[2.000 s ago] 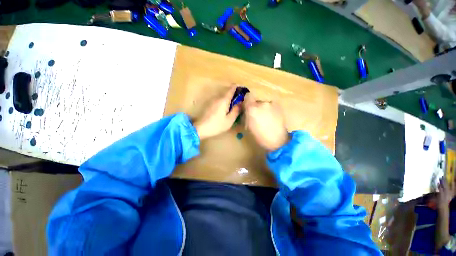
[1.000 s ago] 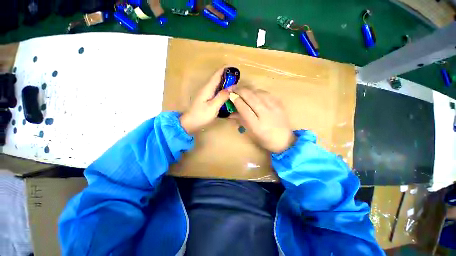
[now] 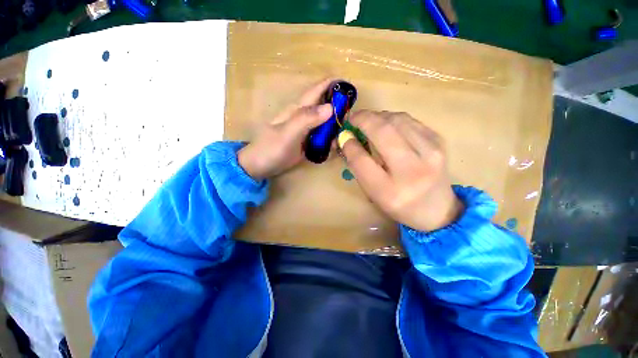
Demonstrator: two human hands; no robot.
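Observation:
A black plastic housing with a blue battery cell in its open side is held above the brown cardboard mat. My left hand grips the housing from its left side, thumb on the cell. My right hand is at the housing's right side, its fingertips on a small green circuit board. Thin wires run between cell and board. A cream-yellow piece is around a right fingertip. The board is partly hidden by the fingers.
A white sheet at left bears a black housing, with more housings at its edge. Blue cells lie on the green belt behind. A cardboard box is at lower left. A grey bar stands at right.
The board, lower in the housing a second ago, is now out at its right side in my right fingers. The cell shows more fully. The view has shifted closer to the mat.

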